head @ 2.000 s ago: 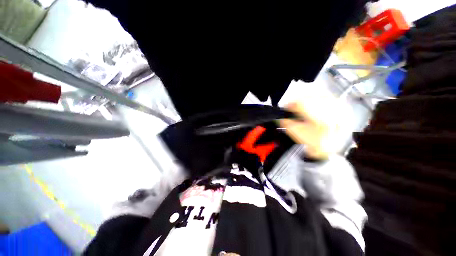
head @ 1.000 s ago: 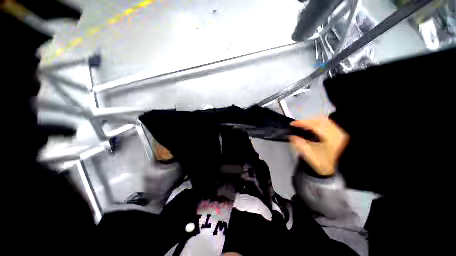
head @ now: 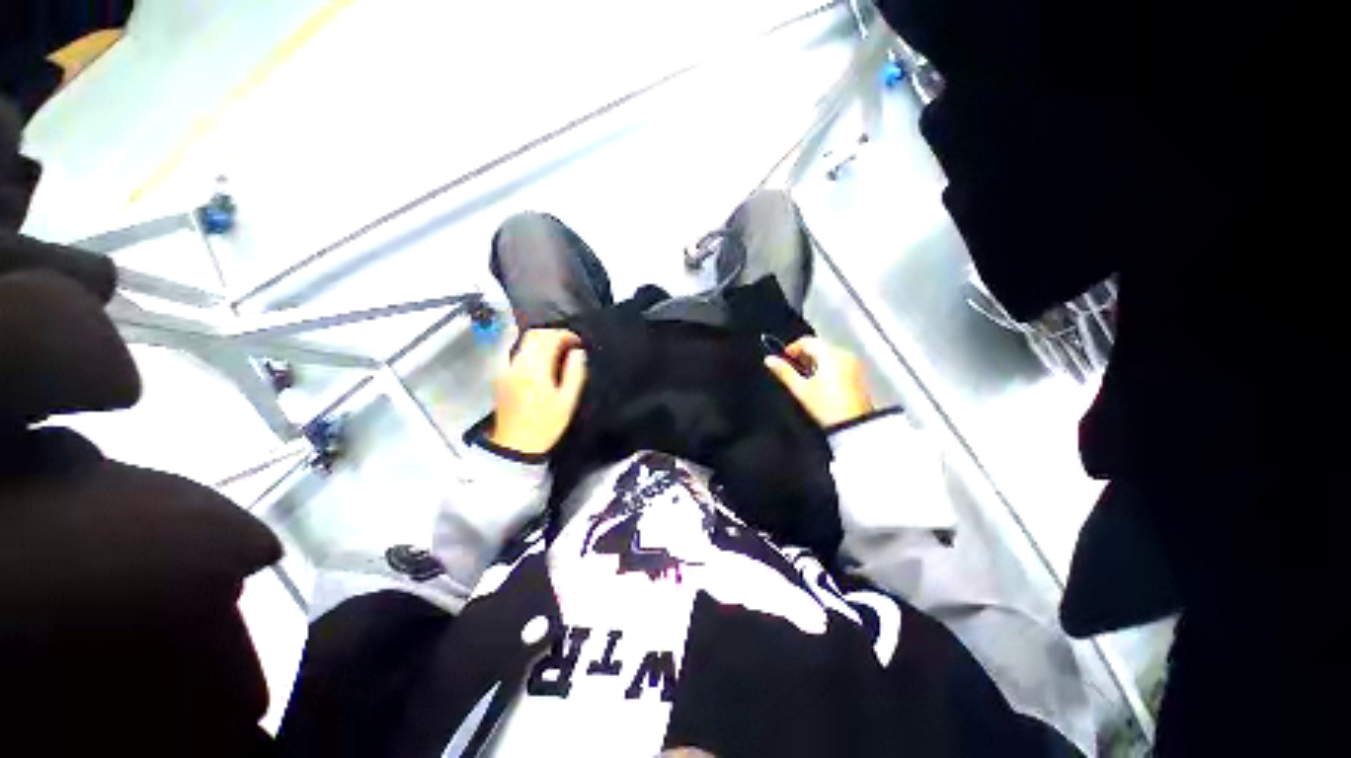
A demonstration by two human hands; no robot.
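A black garment (head: pixel 674 378) lies over the lap, between the wearer's trousered knees and printed jacket. My left hand (head: pixel 536 393) is at the garment's left edge, fingers curled on the cloth. My right hand (head: pixel 822 379) is at its right edge, thumb and fingers closed on the cloth. A thin dark curved piece shows at the right fingertips; I cannot tell what it is. No tool handle can be made out in either hand.
Dark garments hang close on the left (head: pixel 119 592) and right (head: pixel 1067 178). A silver rack frame (head: pixel 341 314) with blue casters (head: pixel 218 212) stands on the pale floor at the left. Part of another hand or arm (head: pixel 86 54) shows at the top left. Clear-wrapped items (head: pixel 1070 329) are at the right.
The black garment was stretched up between the hands and now lies lower on the lap. The hands are closer together. The view has shifted, and both knees now show.
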